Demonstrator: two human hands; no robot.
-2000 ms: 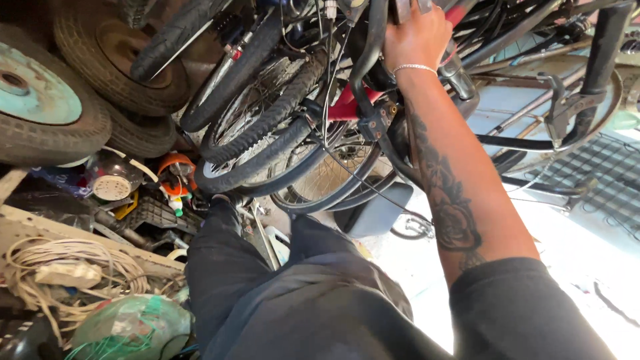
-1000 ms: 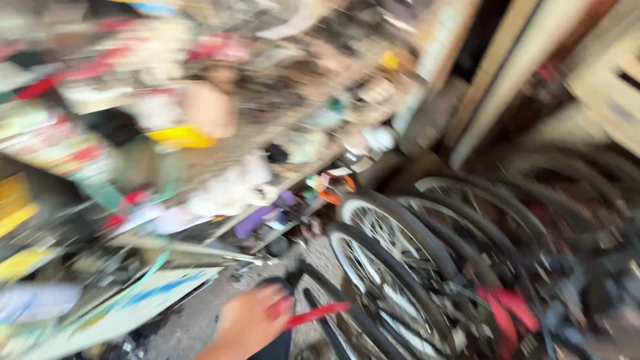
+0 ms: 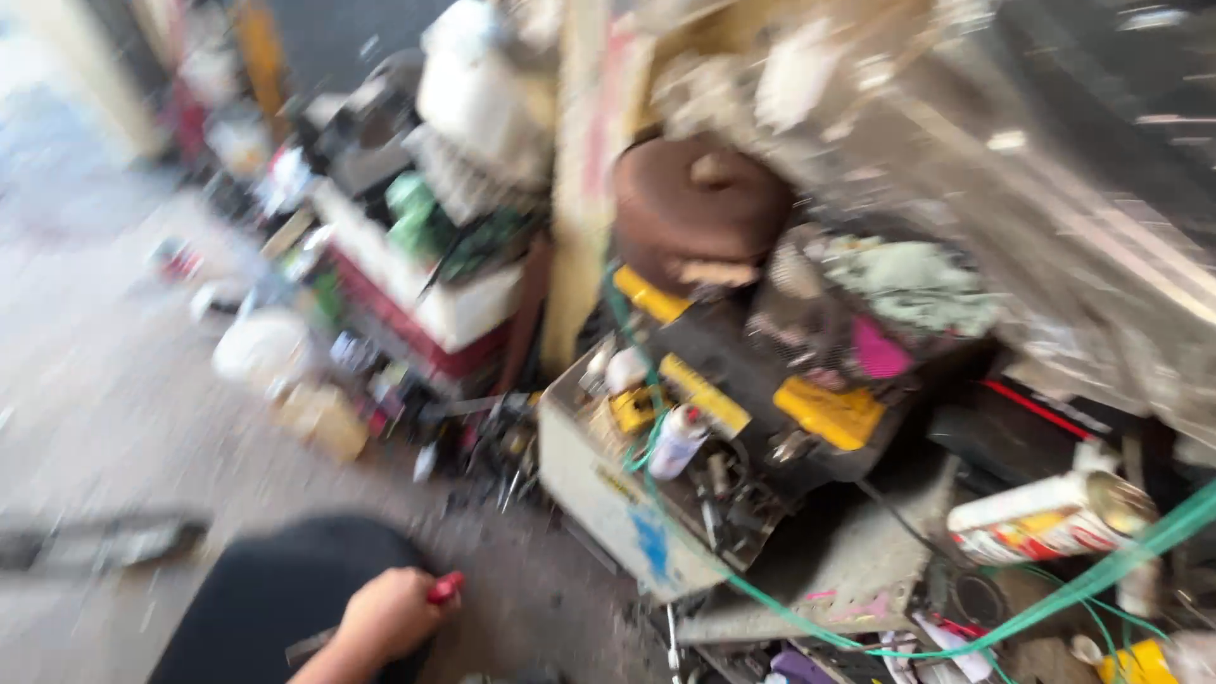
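My left hand (image 3: 394,608) is at the bottom of the head view, over a dark-clothed leg (image 3: 294,589). Its fingers are closed around a red object (image 3: 445,588), whose end sticks out to the right. Blur and the fingers hide the object's kind. To the right stands a pale bin (image 3: 617,513) holding small parts, a yellow item (image 3: 635,410) and a white spray can (image 3: 678,442). My right hand is out of view.
A black case with yellow latches (image 3: 826,413) lies beyond the bin. Green cord (image 3: 807,622) crosses the lower right, near a metal shelf (image 3: 807,570) and a larger can (image 3: 1050,518). A white-and-red box (image 3: 427,304) and loose items line the floor (image 3: 104,408).
The view has swung from the bicycles to cluttered boxes and shelving. The tattooed arm that reached among the bicycles is no longer visible. The red object was also in the hand one second ago.
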